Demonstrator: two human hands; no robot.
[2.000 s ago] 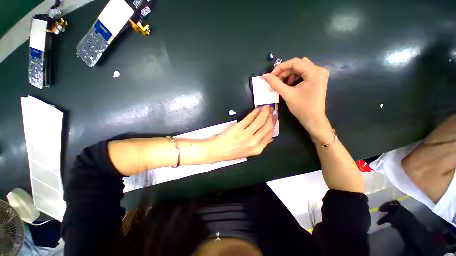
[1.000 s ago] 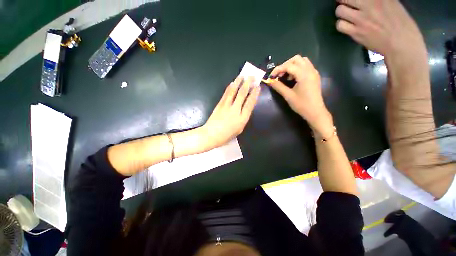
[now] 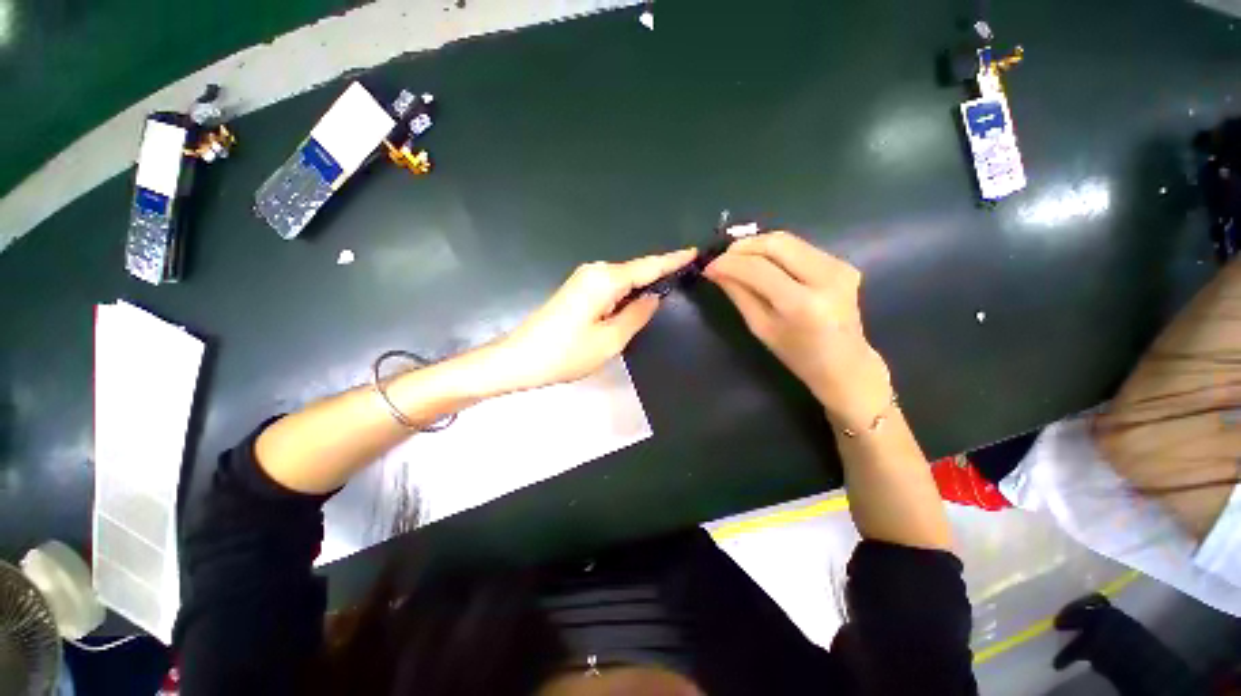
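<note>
A phone circuit board (image 3: 670, 283) is held tilted between both hands; mostly its dark edge shows and its faces are hidden. My left hand (image 3: 583, 322) grips its lower end, fingers on top and thumb below. My right hand (image 3: 796, 302) pinches its upper end with thumb and fingertips. A small silvery end component (image 3: 742, 230) sticks out just above my right fingertips. A white sticker sheet (image 3: 558, 435) lies under my left forearm.
Two boards lie at the upper left, one upright (image 3: 157, 204) and one slanted (image 3: 327, 161). Another board (image 3: 994, 143) lies at the upper right. A sheet stack (image 3: 143, 469) and a fan (image 3: 27, 625) are at left. A neighbour's arm (image 3: 1184, 394) is at right.
The board has been tipped up from lying flat, and my left hand has turned to grip it. The neighbour's hand has withdrawn, showing a board at the upper right.
</note>
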